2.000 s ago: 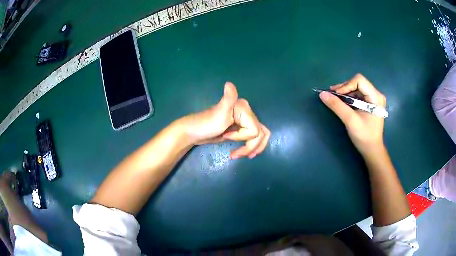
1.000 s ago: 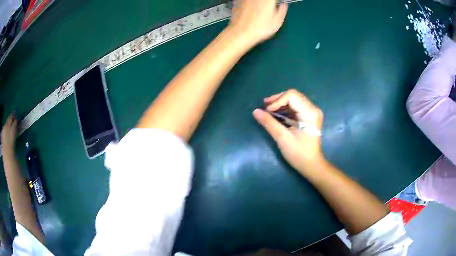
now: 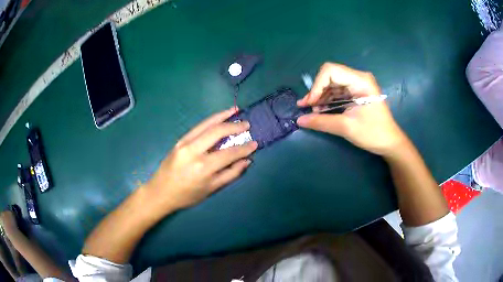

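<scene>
A dark oblong housing (image 3: pixel 263 120) lies on the green surface in front of me, with a round grille at its right end and a pale patch at its left end. My left hand (image 3: pixel 212 157) lies over its left end, fingers on it. A small dark piece with a white disc (image 3: pixel 235 69) lies behind it, joined by a thin wire. My right hand (image 3: pixel 344 104) holds slim tweezers (image 3: pixel 361 101) with a whitish rear end; thumb and index finger are at the housing's right end. The tweezers' tip is hidden or too blurred to tell.
A smartphone (image 3: pixel 106 77) lies at the upper left, beside the worn pale strip (image 3: pixel 66 59). Two dark units (image 3: pixel 38 160) lie at far left near another person's hand (image 3: pixel 10 223). A person's pink sleeve (image 3: pixel 488 77) and scattered white bits (image 3: pixel 485 14) are at the right.
The housing and its wired piece now lie in front of me. My left hand has come back from the pale strip onto the housing. My right hand has moved to the housing's right end.
</scene>
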